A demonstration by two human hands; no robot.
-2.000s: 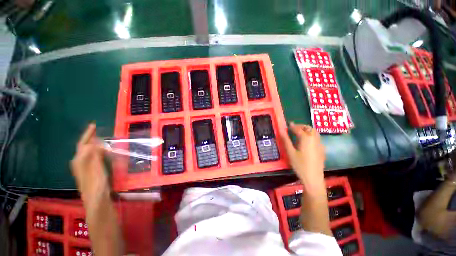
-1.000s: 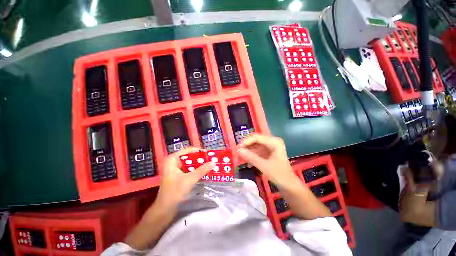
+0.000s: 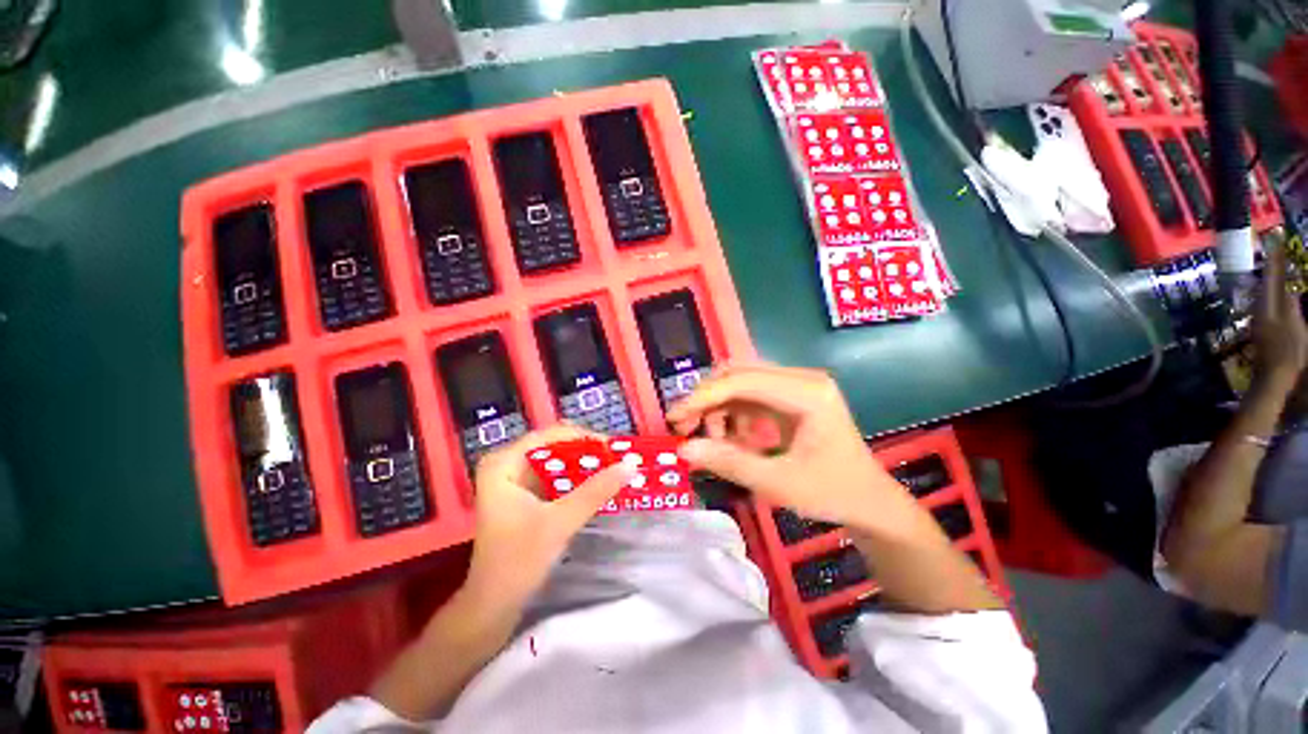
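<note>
A red film sheet (image 3: 610, 473) with white round icons and white lettering is held in front of my body, over the front edge of the tray. My left hand (image 3: 531, 502) grips its left part, thumb on top. My right hand (image 3: 775, 447) has thumb and fingertips pinched at its right edge. Behind it lies the red phone tray (image 3: 323, 359) with two rows of black keypad phones (image 3: 383, 447), all with dark screens and no red film. My hands partly hide the front right pockets.
A stack of spare film sheets (image 3: 865, 208) lies right of the tray. Further right are a pale machine (image 3: 1026, 50), a white smartphone (image 3: 1069, 165), cables and another red tray (image 3: 1148, 144). Lower trays (image 3: 980, 552) sit below the bench edge. Another person's arm (image 3: 1219, 502) is at right.
Two seconds ago my hands were apart at the tray's sides, the left with clear film. Since then they have come together on the red sheet. Over the last second they barely moved; the view shifted slightly.
</note>
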